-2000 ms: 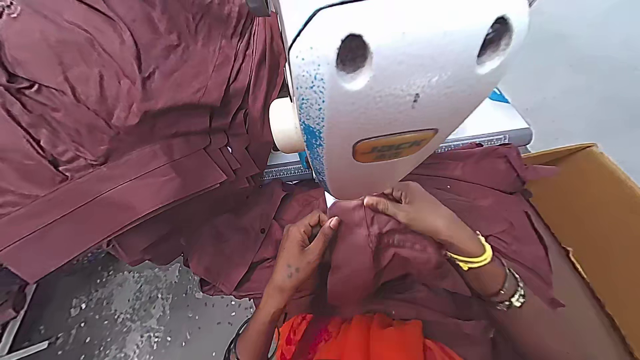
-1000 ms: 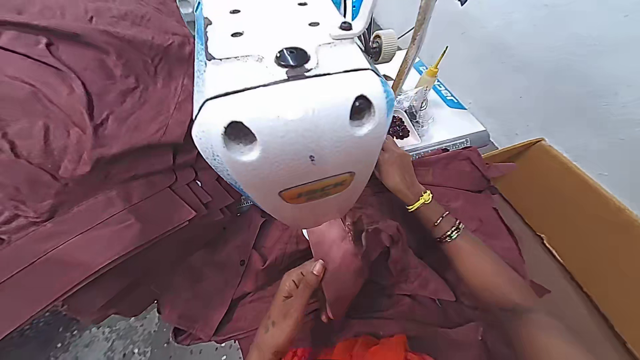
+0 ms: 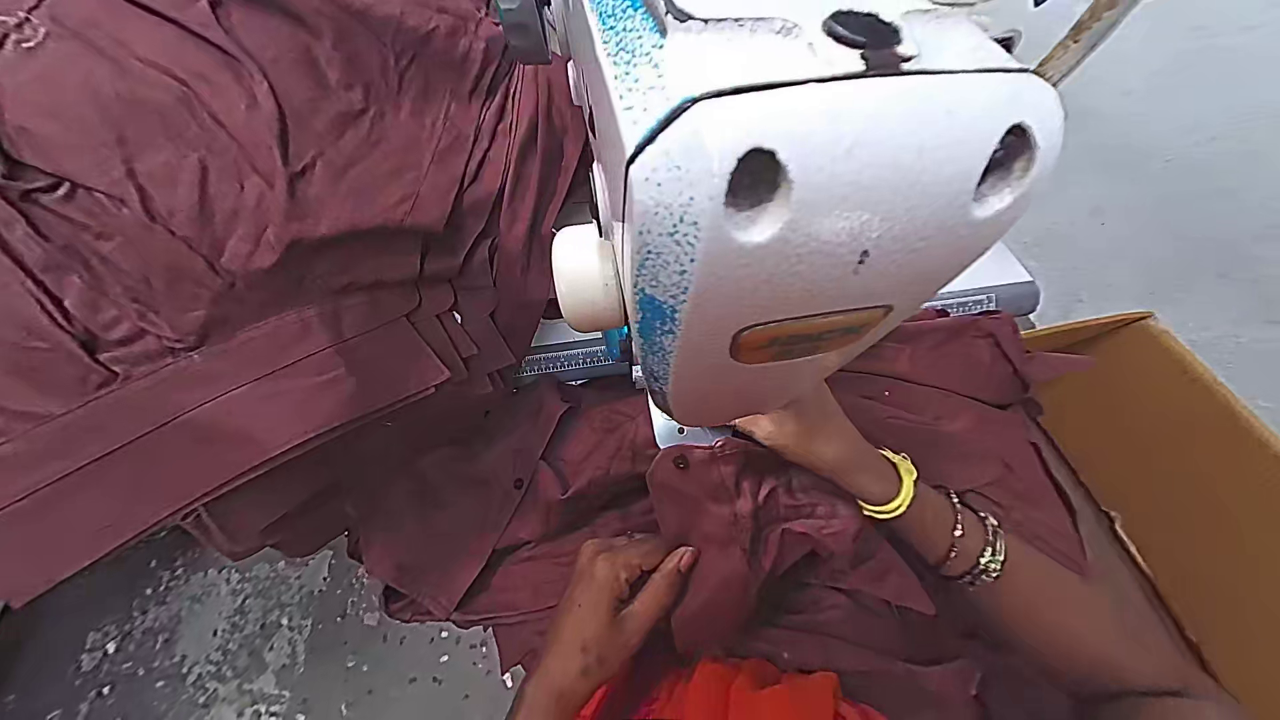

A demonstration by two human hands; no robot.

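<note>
A white and blue sewing machine head [image 3: 800, 240] hangs over maroon cloth. Below it, a rounded maroon fabric piece [image 3: 700, 520] with a dark button [image 3: 681, 462] near its upper edge lies by the machine's lower metal part [image 3: 680, 430]. My left hand [image 3: 630, 600] pinches the left edge of this piece between thumb and fingers. My right hand [image 3: 800, 430] is under the machine head at the piece's far side; its fingers are mostly hidden, so its hold cannot be told. A yellow band [image 3: 893, 485] and bracelets circle that wrist.
Stacked maroon garments [image 3: 250, 200] fill the left side. An open cardboard box [image 3: 1170, 450] stands at the right. More maroon cloth [image 3: 950, 370] spreads behind my right arm. A cream knob [image 3: 587, 278] juts from the machine's left side. Small scraps are scattered on the grey surface [image 3: 200, 640] at lower left.
Both hands were pinching the cloth two seconds ago. My right hand then reached beside the small tray behind the machine, and is now back under the machine head. My left hand stays at the cloth.
</note>
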